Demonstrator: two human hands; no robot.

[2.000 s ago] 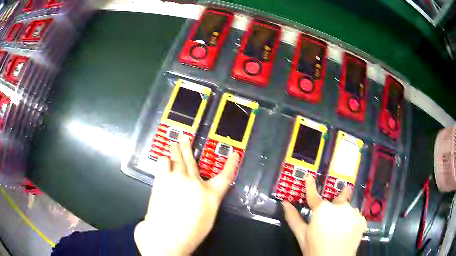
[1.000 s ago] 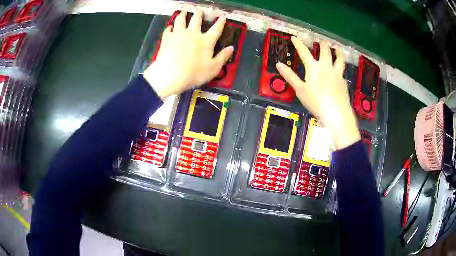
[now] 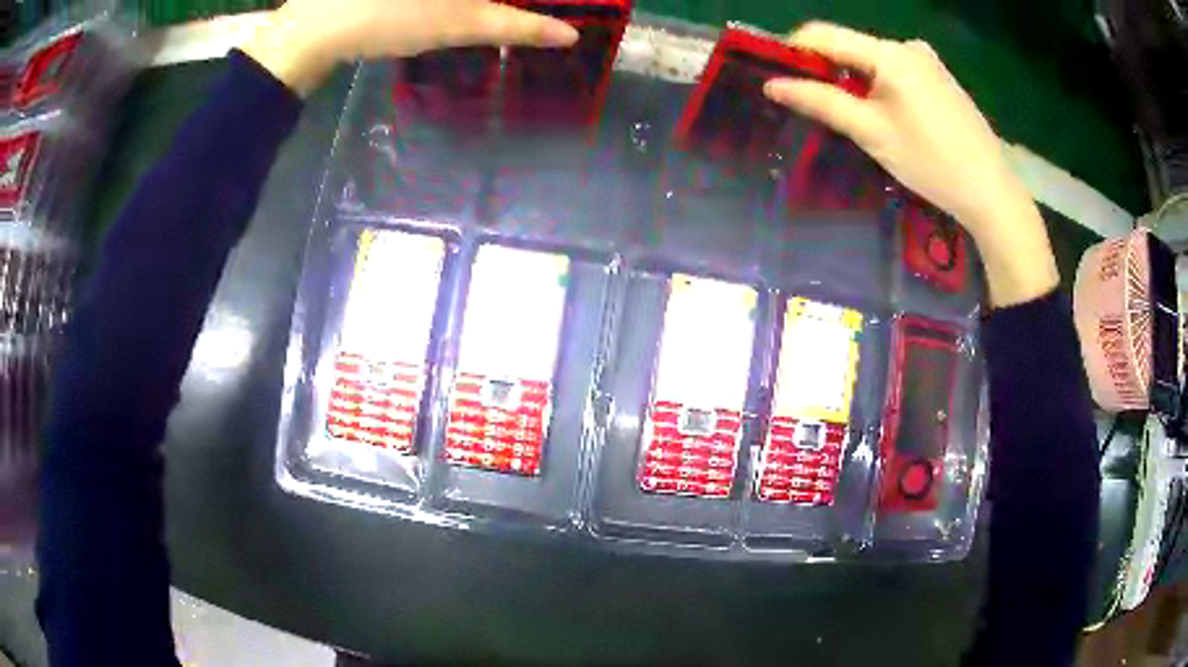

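Note:
A clear blister tray (image 3: 593,450) lies in front of me. Four keypad phones (image 3: 498,424) lie face up in its near row, all screens glowing white. A phone back (image 3: 922,417) shows in the near right pocket, another (image 3: 934,248) in the far right pocket. My left hand (image 3: 391,26), partly cut off by the top edge, grips a red phone (image 3: 573,65) above the far row. My right hand (image 3: 912,111) grips another red phone (image 3: 743,85) there, tilted. More red phones below them are blurred; their exact positions are unclear.
Stacked trays (image 3: 33,248) with red phones stand at the left. A pink fan (image 3: 1114,319) stands at the right, beside a white power strip (image 3: 1153,521) and cables. A pale strip edge (image 3: 1068,196) runs behind the tray, with green surface beyond.
The two middle near-row screens have gone from dark to white. Both hands have moved up from the far row, now gripping raised red phones. The left forearm has moved off the near-left phone.

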